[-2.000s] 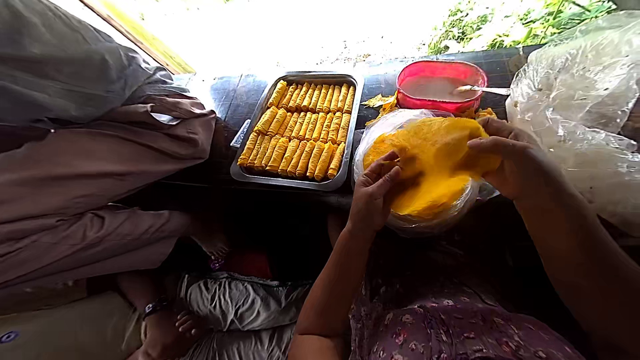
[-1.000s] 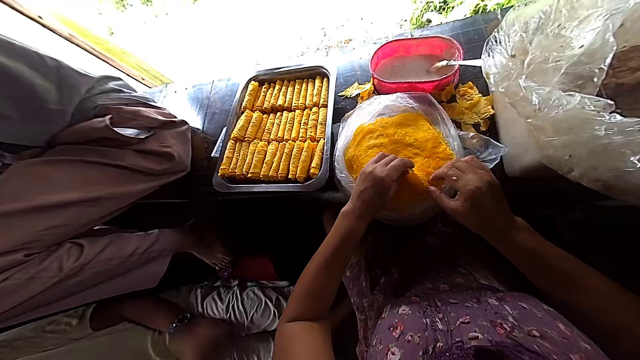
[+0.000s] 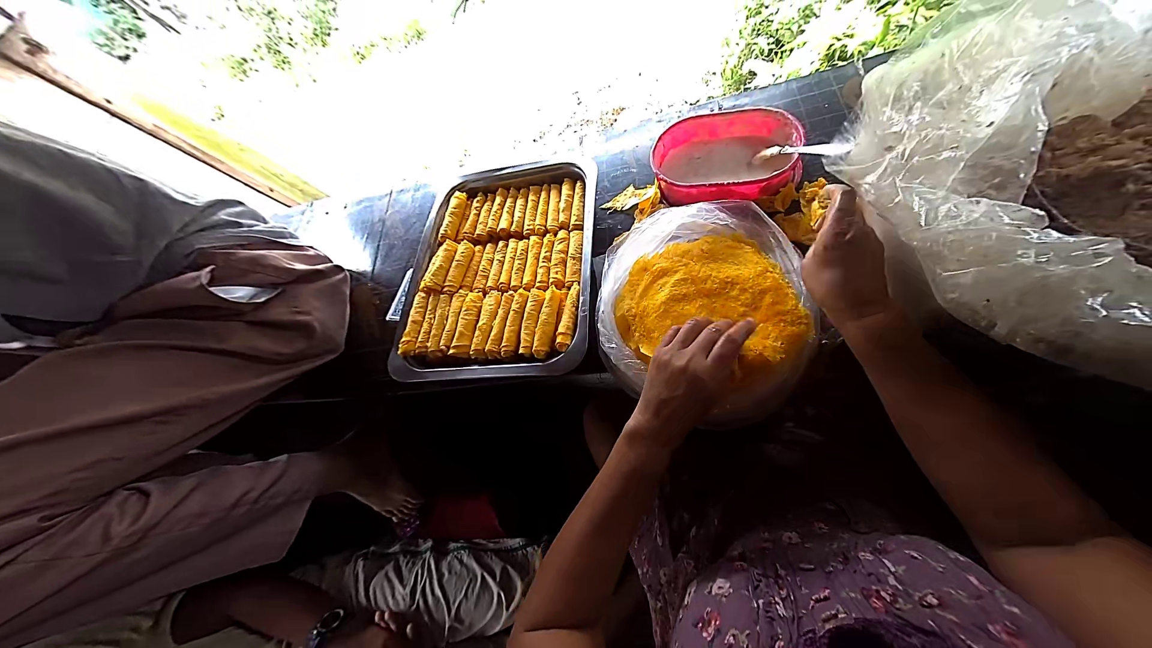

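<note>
My left hand point(image 3: 691, 373) rests with its fingers on an orange-yellow wrapper sheet point(image 3: 711, 288), which lies on a round, plastic-covered stack or container. At the right, my right hand point(image 3: 846, 256) is beside yellow wrapper scraps point(image 3: 804, 216); whether it grips a piece is not clear. Behind the sheet stands a red oval tub point(image 3: 727, 191) of whitish liquid, a brush or utensil point(image 3: 805, 150) leaning on its rim. A metal tray point(image 3: 583, 270) at the left holds rows of thin yellow rolls point(image 3: 504, 261).
A large clear plastic bag point(image 3: 981, 225) with brownish contents bulges at the right. The dark tiled table point(image 3: 382, 225) runs across the view. At the left sits a person in brownish trousers point(image 3: 162, 405); another person's arm with a wristwatch point(image 3: 326, 625) is at the bottom left.
My right hand has moved away from my left, to the scraps by the red tub. The sheet lifted between both hands two seconds ago is no longer held up.
</note>
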